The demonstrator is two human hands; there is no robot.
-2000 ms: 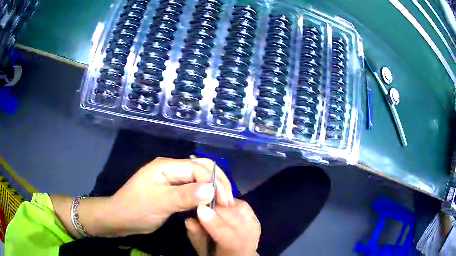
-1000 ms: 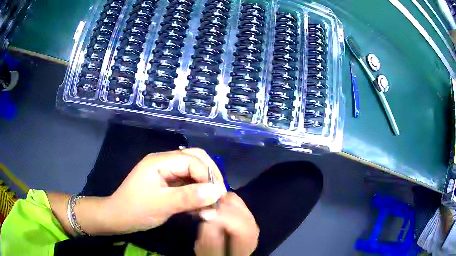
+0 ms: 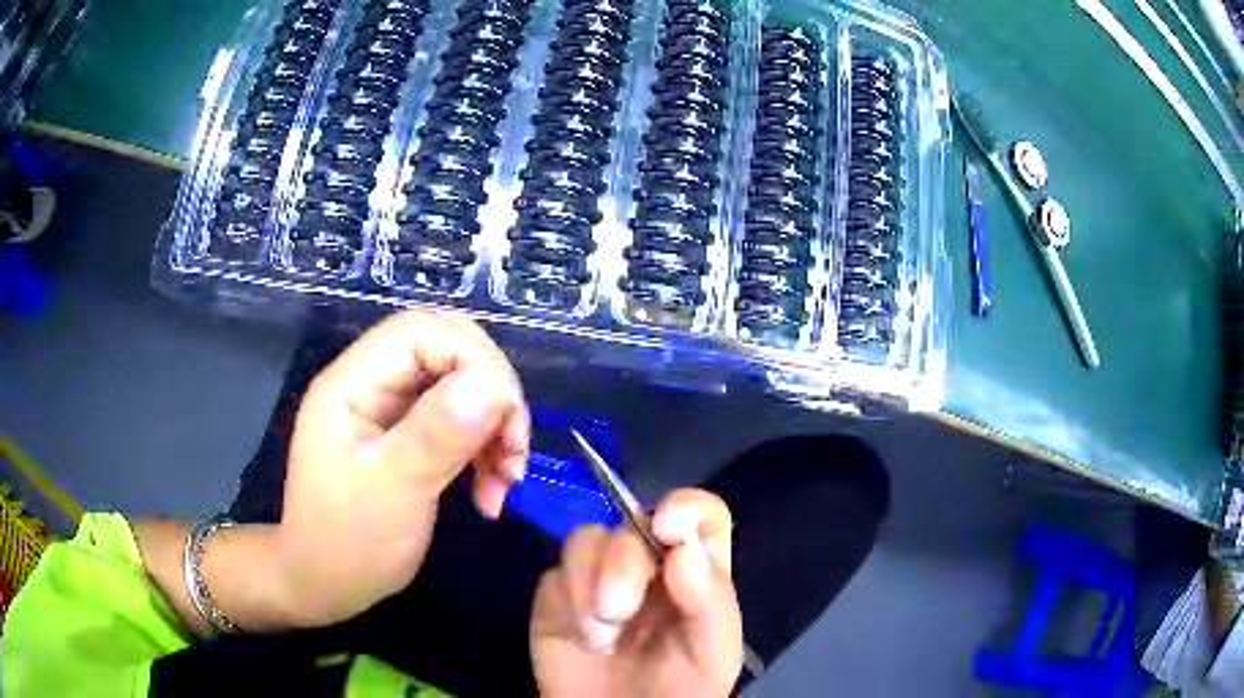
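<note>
My right hand (image 3: 639,600) holds slim silver tweezers (image 3: 617,494) like a pen, below the tray, with the points up and to the left. My left hand (image 3: 396,471) is to the left of the tweezers, apart from them, near the tray's front edge. Its fingers are curled and the thumb is close to the index finger; whether a small part is between them cannot be told. The clear tray (image 3: 917,371) lies on the green bench, with dark, shiny round parts (image 3: 559,177) packed in rows in its channels.
A blue slim tool (image 3: 978,252), a long pale-handled tool (image 3: 1067,303) and two white discs (image 3: 1030,165) lie right of the tray. My dark-clothed legs (image 3: 819,532) are below the bench edge. A blue stool (image 3: 1057,614) stands on the floor at lower right.
My hands have come apart. My left hand has moved up toward the tray's front edge. My right hand still holds the tweezers, which now show clearly.
</note>
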